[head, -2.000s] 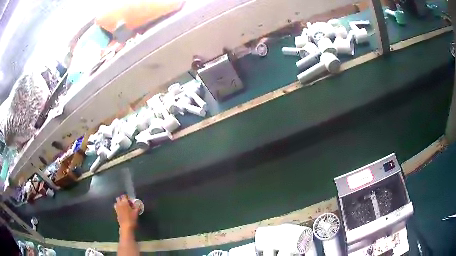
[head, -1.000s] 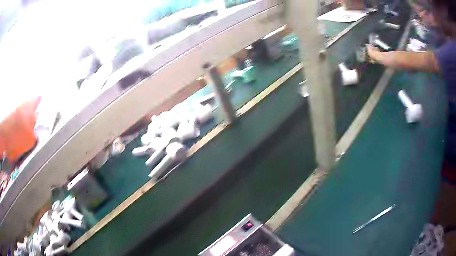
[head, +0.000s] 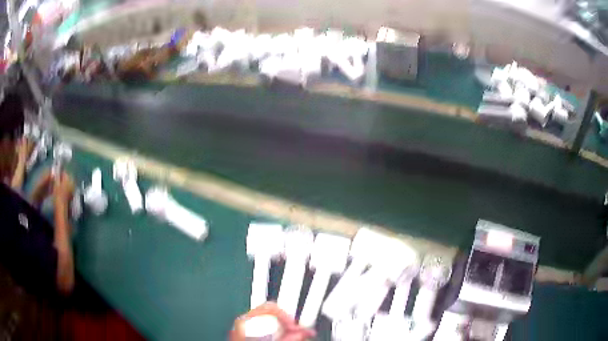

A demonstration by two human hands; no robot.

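Several white handheld fans (head: 323, 256) lie in a row at the lower centre, heads toward the belt, handles toward me. My left hand (head: 272, 322) is at the bottom edge, partly cut off and blurred. Its fingers are closed around a white piece that looks like part of a fan, beside the handle ends of the row. The grey-white screw feeder (head: 500, 266) stands right of the row, with its dark window and red-and-white label facing up. My right hand is not in view.
The dark green belt (head: 347, 156) runs behind the row, with a pale rail (head: 220, 190). More fans (head: 177, 213) lie left, near another worker's arms (head: 63, 233). Fan heaps (head: 293, 56) and a box (head: 398, 56) sit across the belt; a post (head: 587, 120) stands right.
The view has swung right, then back left, bringing the fan row and a worker at left into view. My left hand, earlier at a fan on the belt, is now low by the row.
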